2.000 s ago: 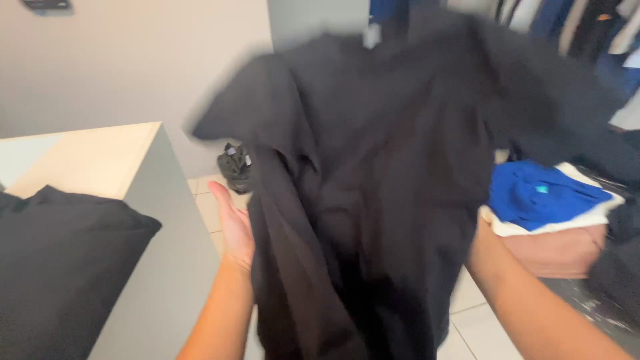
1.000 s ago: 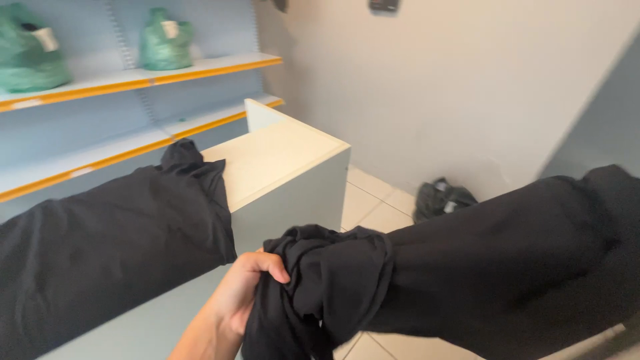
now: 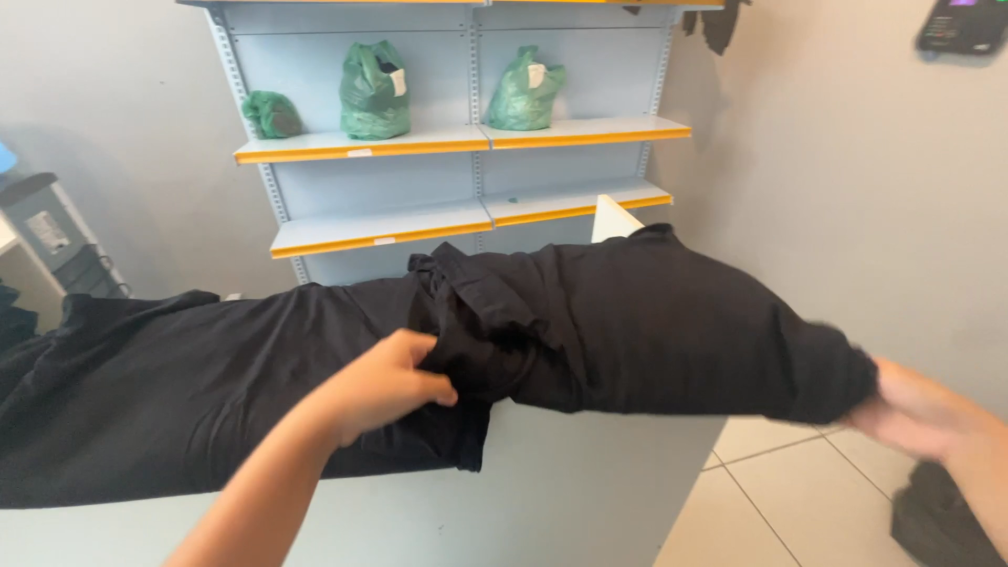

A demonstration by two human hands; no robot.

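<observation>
A black garment (image 3: 677, 323), a short-sleeved top in the earlier view, stretches across the right part of the counter. My right hand (image 3: 913, 405) grips its far right end, out past the counter's edge, with the fingers partly hidden under the cloth. My left hand (image 3: 390, 386) is at the bunched left end of that garment, thumb and fingers apart; whether it pinches any cloth cannot be made out. Another black garment (image 3: 197, 378) lies spread on the counter to the left, its lower edge hanging over the front, and the bunched end overlaps it.
The pale counter's front panel (image 3: 567, 480) faces me. Behind stand shelves with orange edges (image 3: 583, 142), holding green plastic bags (image 3: 374, 94). A dark bundle (image 3: 941, 512) lies on the tiled floor at lower right. A dark wall device (image 3: 962, 27) hangs at upper right.
The black garment, held up between both hands two seconds ago and bunched in my left hand one second ago, now lies over the counter. The view has swung left to the shelves.
</observation>
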